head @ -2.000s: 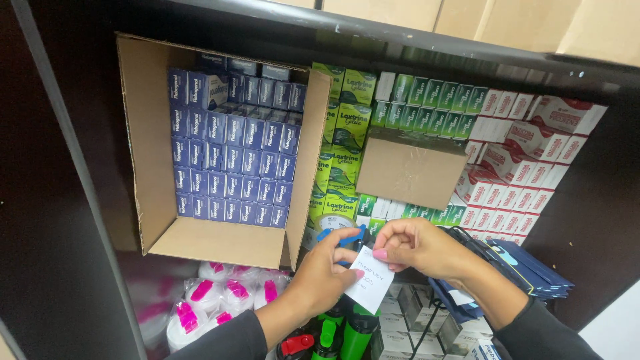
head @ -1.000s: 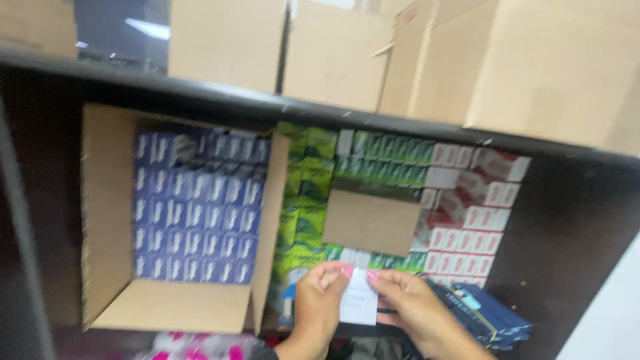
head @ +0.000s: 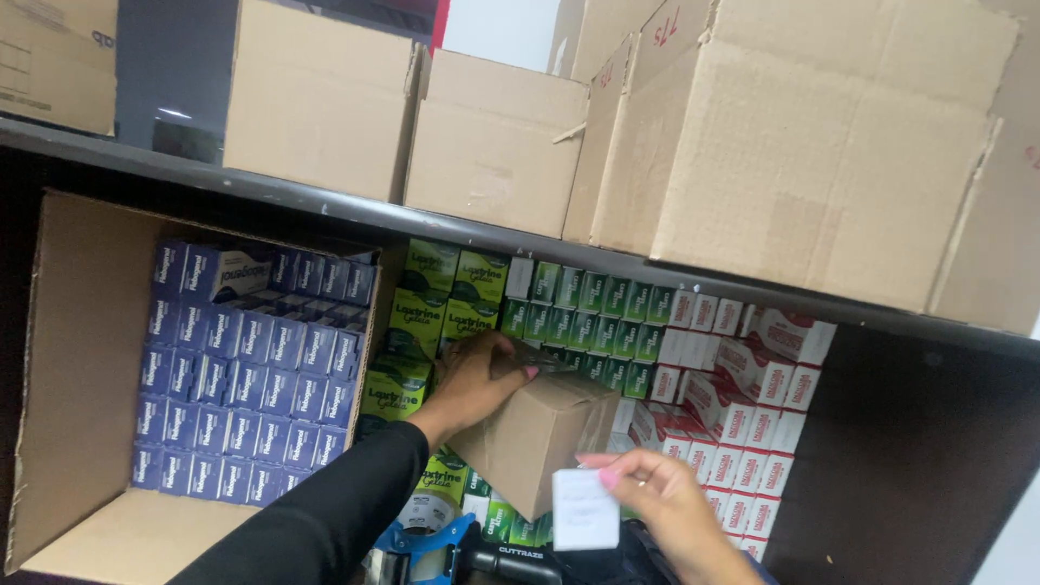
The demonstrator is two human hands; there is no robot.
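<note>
My left hand [head: 481, 382] rests on the top left of a small taped cardboard box [head: 528, 447], its thumb on the box and its other fingers partly hidden behind the edge. The box sits tilted in front of green and white cartons [head: 597, 325]. Pinched between the thumb and fingers of my right hand [head: 650, 496] is a white paper slip [head: 585, 509] with handwriting, just in front of the box's lower right. Lime green cartons [head: 416, 325] stand beside my left hand. Below the box lies a blue and black tape dispenser [head: 435, 546].
An open cardboard box [head: 97, 325] of blue cartons [head: 244, 382] stands at the left. Red and white cartons [head: 756, 431] are stacked at the right, beside a dark side panel [head: 902, 455]. Large cardboard boxes [head: 812, 154] stand above the dark shelf edge [head: 366, 219].
My left hand has let go of the paper slip and moved up onto the small cardboard box, which is now tilted. My right hand alone holds the slip. The view has shifted to show more upper boxes.
</note>
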